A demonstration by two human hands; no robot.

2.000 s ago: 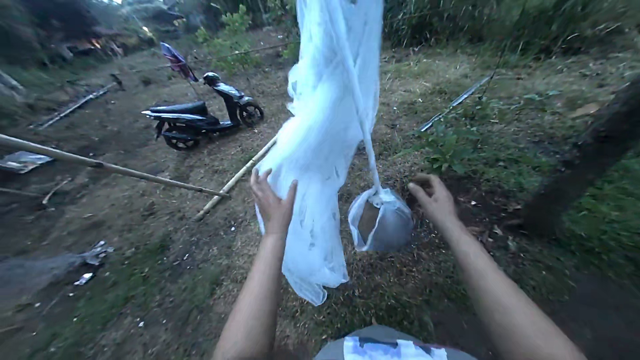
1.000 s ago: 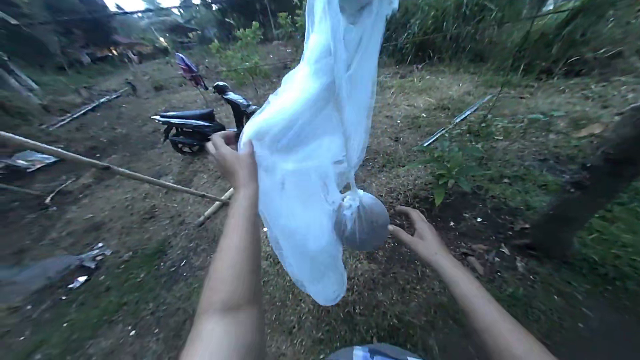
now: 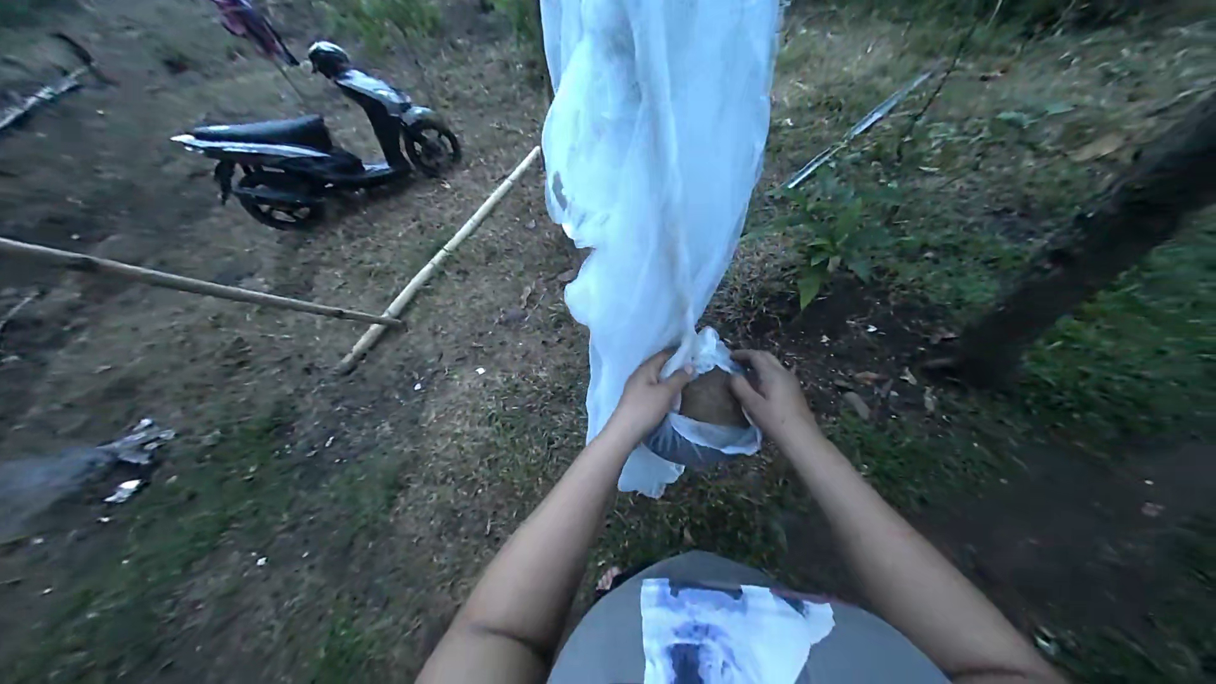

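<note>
A long white sheer cloth (image 3: 655, 161) hangs down in front of me, gathered in folds. Near its lower end is a rounded bundle (image 3: 698, 446) in thin whitish wrapping, with a brown surface (image 3: 712, 399) showing through an opening. My left hand (image 3: 651, 394) grips the gathered wrapping at the bundle's upper left. At its upper right, my right hand (image 3: 768, 394) has its fingers on the wrapping's edge. The cloth's loose tail (image 3: 651, 473) hangs behind and below the bundle.
A motor scooter (image 3: 313, 152) stands at the upper left. One bamboo pole (image 3: 442, 256) lies slanted on the ground, and another (image 3: 190, 281) meets it from the left. A dark tree trunk (image 3: 1073, 256) rises at the right, with a leafy plant (image 3: 841, 242) nearer the cloth.
My left hand has moved from the cloth's left side down to the bundle's top. My right hand has come in to touch the bundle, which shows its brown opening again.
</note>
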